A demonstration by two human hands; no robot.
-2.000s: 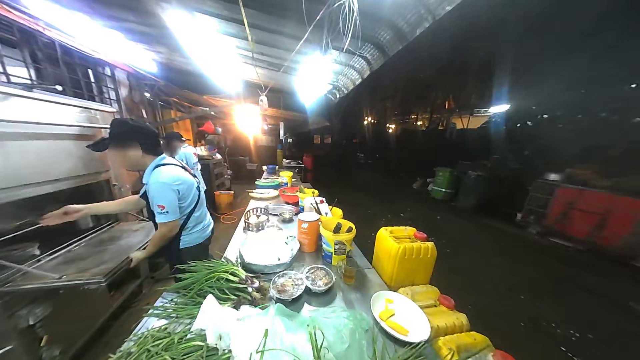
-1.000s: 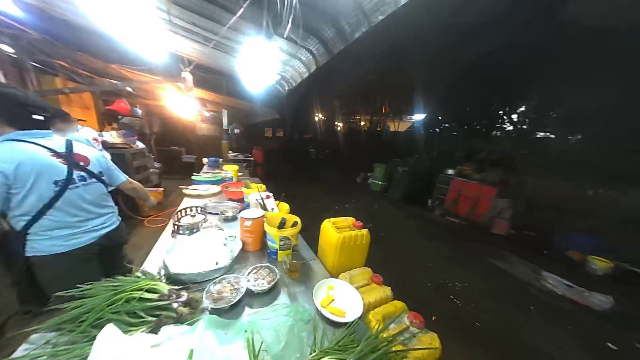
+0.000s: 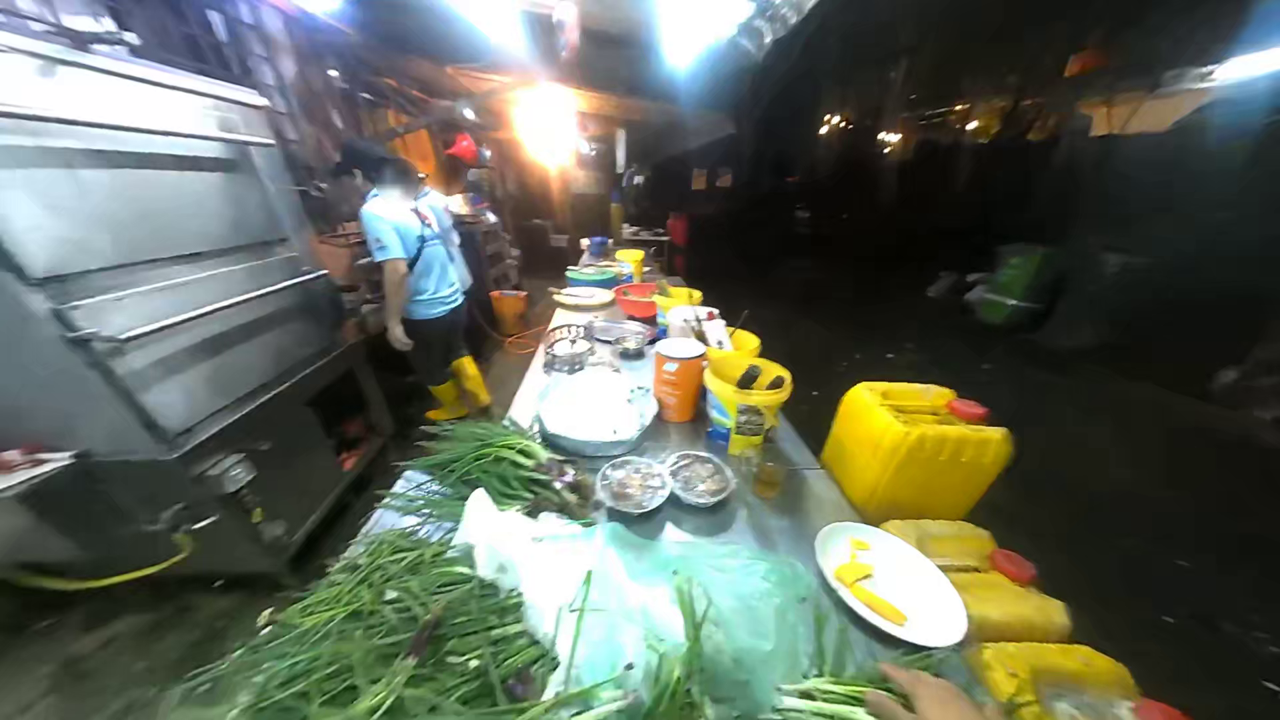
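At the bottom edge of the head view, part of my right hand (image 3: 925, 692) touches or is very near white-stemmed green onions (image 3: 825, 695); whether its fingers hold them cannot be told. My left hand is out of the picture. Heaps of green onions (image 3: 400, 630) cover the near left of the metal table, with a second bunch (image 3: 480, 465) behind. A pale green plastic bag (image 3: 690, 580) lies crumpled beside them. Near my right hand is a white plate (image 3: 930, 595) with yellow pieces (image 3: 870, 590). Two covered bowls (image 3: 634, 484) stand behind the bag.
Yellow jerrycans (image 3: 915, 450) line the table's right side. Farther back stand an orange container (image 3: 679, 380), a yellow bucket (image 3: 748, 400) and a large tray (image 3: 597, 412). A co-worker (image 3: 415, 260) in yellow boots stands left of the table, beyond a metal grill cabinet (image 3: 160, 230).
My right hand has come into view at the bottom. The co-worker in the light blue shirt, close on the left before, is now farther back. The view has swung right, then back left.
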